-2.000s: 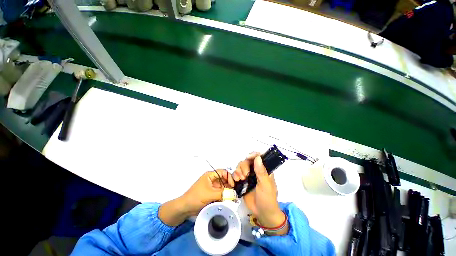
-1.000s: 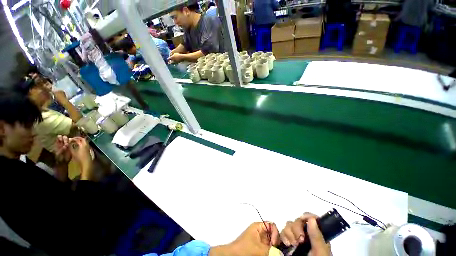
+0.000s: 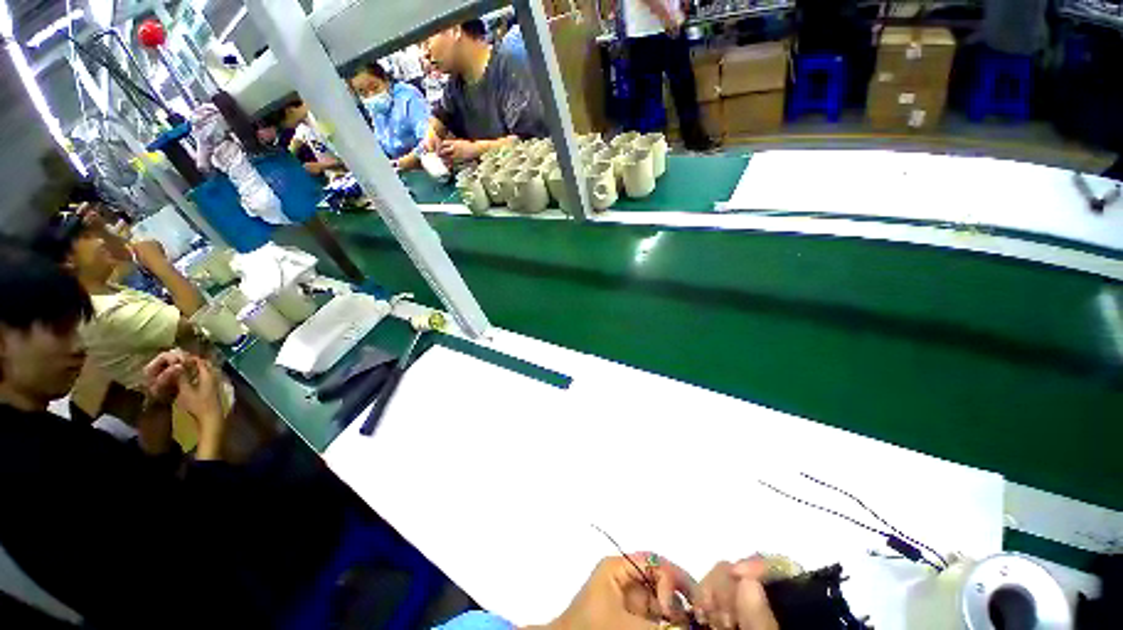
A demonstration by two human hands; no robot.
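My left hand (image 3: 618, 593) is at the bottom edge, partly cut off, with its fingers pinched on a thin dark wire (image 3: 622, 553) that sticks up from them. My right hand (image 3: 735, 594) is beside it, touching fingertips, and holds a glossy black handle part (image 3: 815, 599), blurred at its notched end. The cream head in my lap is out of the picture. Another cream head (image 3: 1000, 597) with a silvery ring end lies at the lower right, its two dark wires (image 3: 862, 523) trailing left on the white bench.
The white bench cover (image 3: 493, 474) borders a green conveyor belt (image 3: 788, 326). A grey post (image 3: 406, 222) rises at its near edge. A black stick-like part (image 3: 392, 391) and a white wrap (image 3: 333, 335) lie left. Cream heads (image 3: 530, 187) stand across the belt. Seated people are at left.
Since one second ago my hands have sunk slightly lower in view, and the black handle part sits lower and has turned. Two seconds ago the view pointed down at my lap.
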